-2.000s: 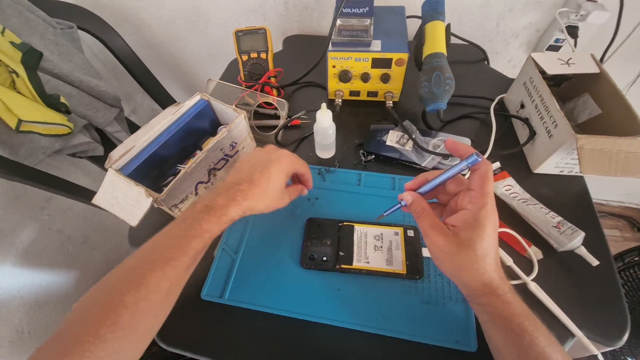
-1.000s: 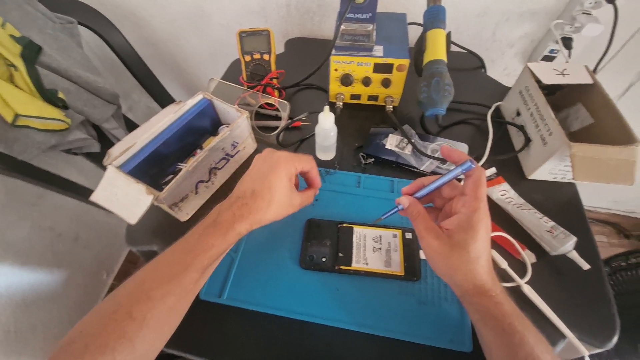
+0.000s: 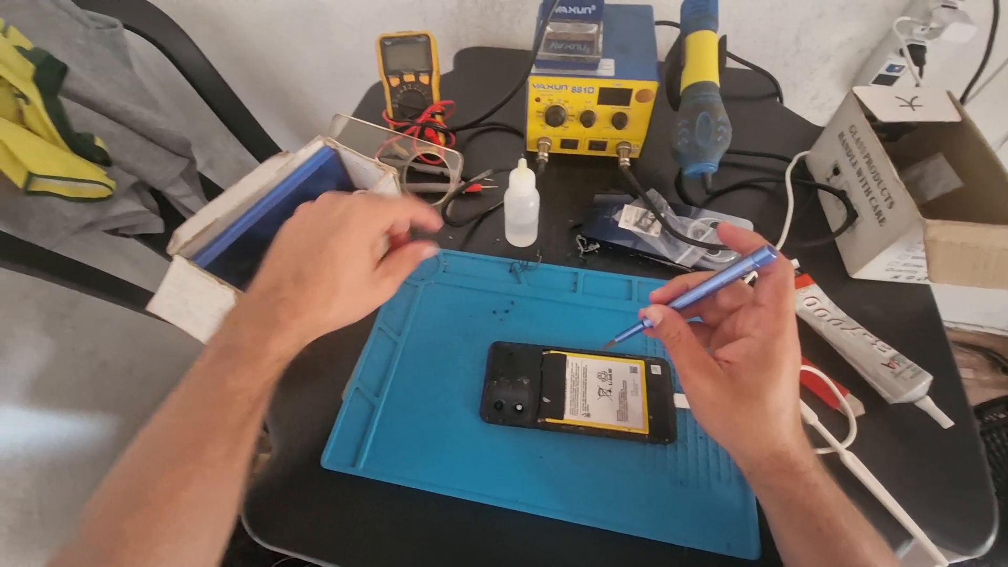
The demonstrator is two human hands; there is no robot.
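A smartphone with its back off (image 3: 512, 386) lies on a blue silicone repair mat (image 3: 441, 472), its battery (image 3: 606, 390) showing with a yellow border. Between the thumb and fingers of my right hand (image 3: 732, 346) is a slim blue metal screwdriver (image 3: 701, 291), its tip by the phone's upper edge. My left hand (image 3: 346, 260) is raised over the mat's upper left corner, near the cardboard box; its thumb and forefinger are apart and nothing shows between them. Several tiny dark bits, perhaps screws (image 3: 504, 311), lie on the mat above the phone.
Behind the mat stand a white dropper bottle (image 3: 521, 209), a yellow multimeter (image 3: 408, 75) and a soldering station (image 3: 591, 102) with a hot-air handle (image 3: 701, 118). Open cardboard boxes (image 3: 874, 220) flank the table on both sides. A glue tube (image 3: 858, 339) and white cable (image 3: 874, 484) lie right.
My left hand has moved left, away from above the mat's back edge toward the left box, and its thumb and forefinger have spread. The right hand keeps the screwdriver near the phone.
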